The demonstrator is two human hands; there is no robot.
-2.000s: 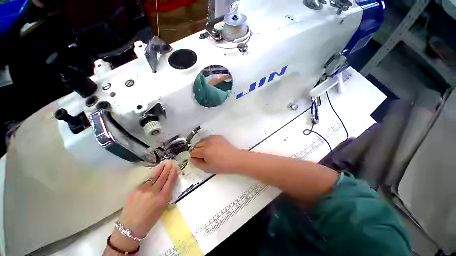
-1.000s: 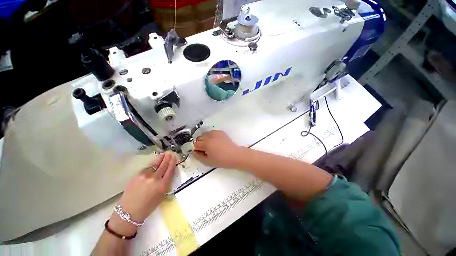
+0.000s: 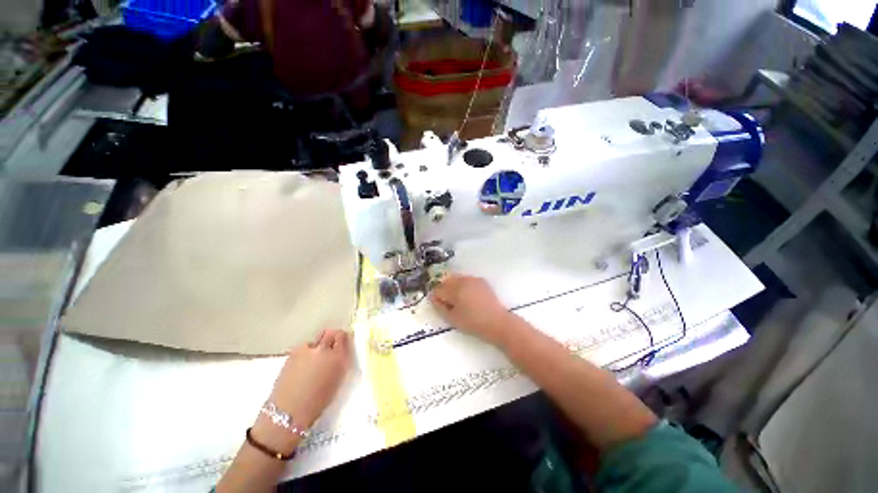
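Note:
A beige panel (image 3: pixel 226 260) lies flat left of the needle area, its right edge beside the yellow strip (image 3: pixel 388 385). My left hand (image 3: pixel 313 371) is at the panel's front right corner, its fingertips closed on the edge. My right hand (image 3: pixel 469 306) is just right of the presser foot area (image 3: pixel 412 274), fingers curled, fingertips close to the metal parts. Whether it pinches anything is too small to tell. The white sewing machine (image 3: pixel 568 164) with blue lettering stands over the table.
Thread snips (image 3: pixel 637 274) lie on a dark cord at the right of the table. Ruler marks run along the table's front edge (image 3: pixel 481 380). Beige-grey material (image 3: pixel 828 395) is at the lower right. A person in dark red (image 3: pixel 313 43) and a brown bin (image 3: pixel 452 87) are behind.
The view has tilted up and widened. The panel has come away from the needle to the left, and my left hand has moved left with it. My right hand remains by the presser foot.

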